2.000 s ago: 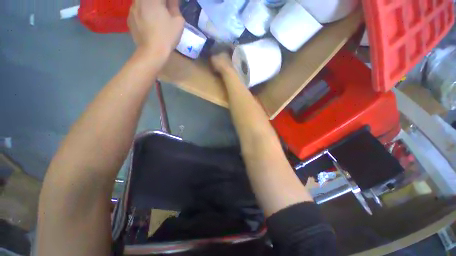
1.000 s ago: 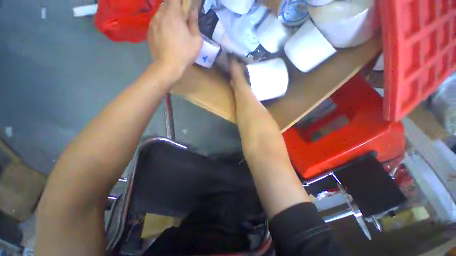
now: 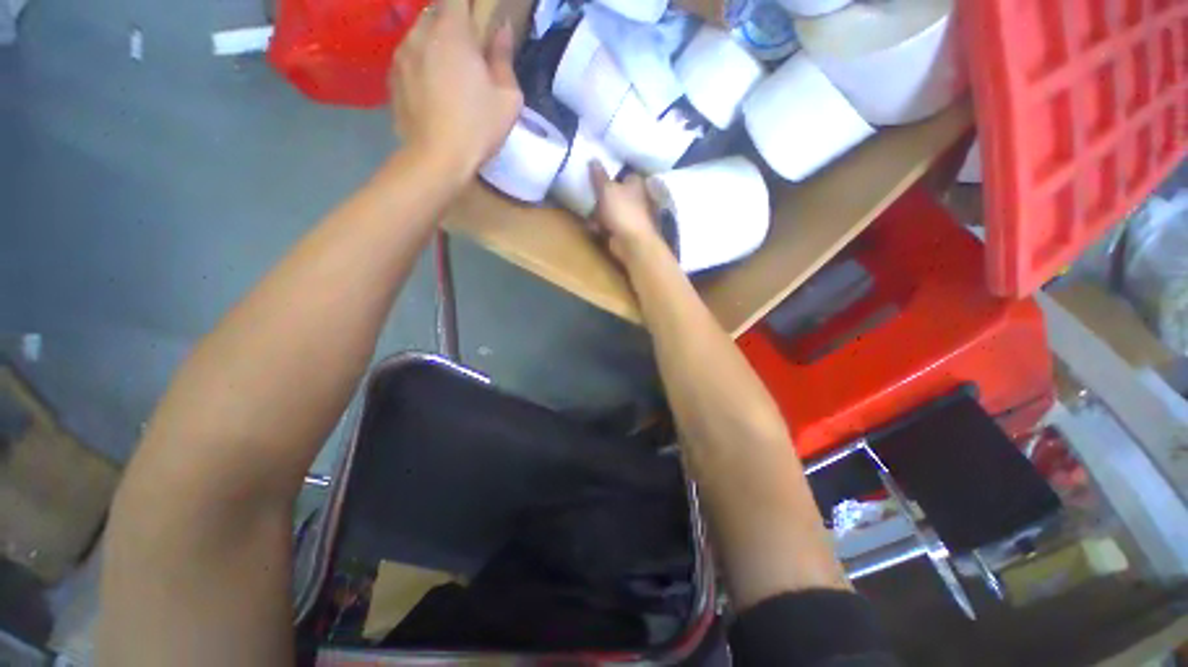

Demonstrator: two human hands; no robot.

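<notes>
An open cardboard box (image 3: 834,215) at the top centre holds several white label rolls (image 3: 724,212). My left hand (image 3: 456,91) is on the box's left edge, with its fingers over the cardboard wall. My right hand (image 3: 622,209) is inside the box near the front corner, between the large roll on its right and a smaller white roll (image 3: 585,167). Its fingers touch the smaller roll; whether they grip it cannot be told. A wide label roll (image 3: 892,59) lies at the back right of the box.
A red tray (image 3: 1075,143) stands over the box's right side. A red stool (image 3: 912,352) is beside the box, with a black device (image 3: 971,476) near it. A black chair (image 3: 508,508) is below my arms. A red plastic bag (image 3: 336,52) lies on the floor at upper left.
My right hand has come up from deeper in the box and now shows more clearly. Small rolls near it have shifted, and one now lies beside my left hand. My left hand stays on the edge.
</notes>
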